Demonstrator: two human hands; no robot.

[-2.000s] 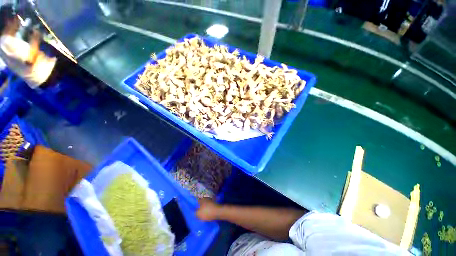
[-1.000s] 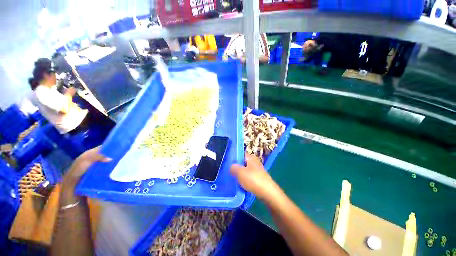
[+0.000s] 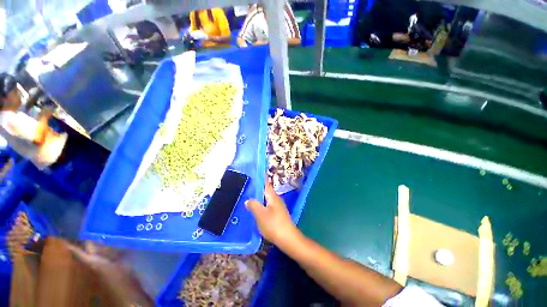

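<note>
A blue ring tray (image 3: 240,240) is tilted over the left part of the blue parts tray (image 3: 319,157); whether it rests on it I cannot tell. It holds yellow-green rings (image 3: 201,123) on a white wrinkled liner (image 3: 135,195), loose rings and a black phone (image 3: 224,202). My right hand (image 3: 274,219) grips the ring tray's right wall. My left hand (image 3: 102,256) is blurred just below the tray's lower left corner; contact is unclear. Beige moulded parts (image 3: 294,144) show in the parts tray, its left side hidden.
A work board (image 3: 441,240) with yellow strips and a white disc lies on the green bench (image 3: 354,198), with loose rings (image 3: 514,285) at right. A lower parts crate (image 3: 219,282), a carton (image 3: 57,273) and a seated person (image 3: 30,129) are at left. A metal post (image 3: 279,66) stands behind.
The ring tray has risen from low left to over the parts tray, covering much of it. Since the last earlier frame, my left hand has shifted below the tray's corner and blurred.
</note>
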